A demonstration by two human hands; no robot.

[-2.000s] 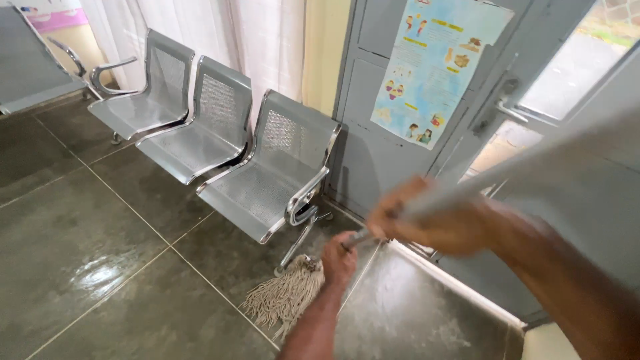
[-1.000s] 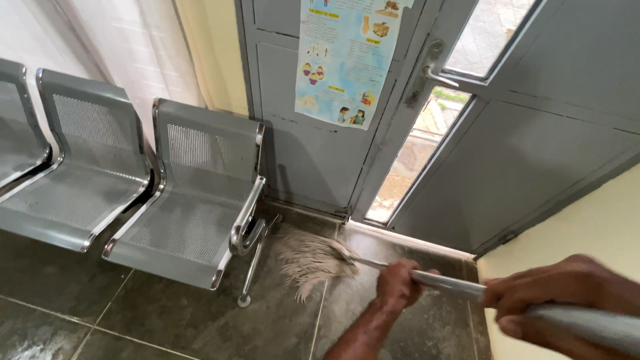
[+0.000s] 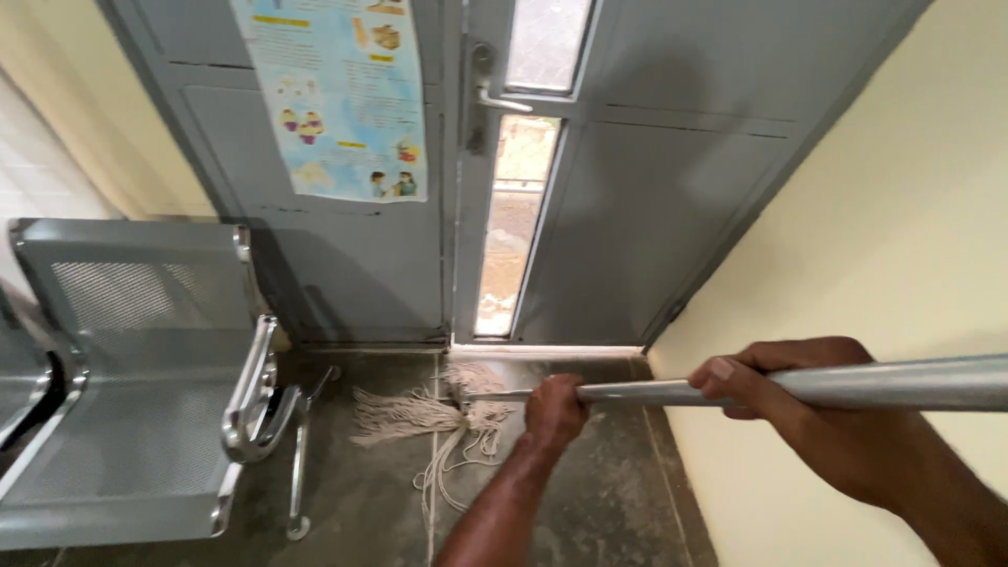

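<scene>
A metal mop handle (image 3: 646, 392) runs across the lower right of the view. My left hand (image 3: 556, 409) is wrapped round its lower part, close to the mop head. Higher on the same handle, my right hand (image 3: 768, 386) grips it near the cream wall. The string mop head (image 3: 417, 417) lies on the dark tiled floor (image 3: 606, 480), its off-white strands spread to the left and trailing toward me. It rests a little in front of the grey metal door (image 3: 630, 228), to the right of the end chair's leg.
A row of perforated metal chairs (image 3: 150, 394) stands at left, with a curved chrome armrest (image 3: 250, 402) and a footed leg (image 3: 298, 480). A poster (image 3: 346, 102) hangs on the left door panel. The door has a lever handle (image 3: 504, 101). A cream wall (image 3: 835, 260) bounds the right side.
The view has swung far right toward the door. The mop head has moved from beside the end chair's leg to the floor before the door; both hands have stayed on the handle.
</scene>
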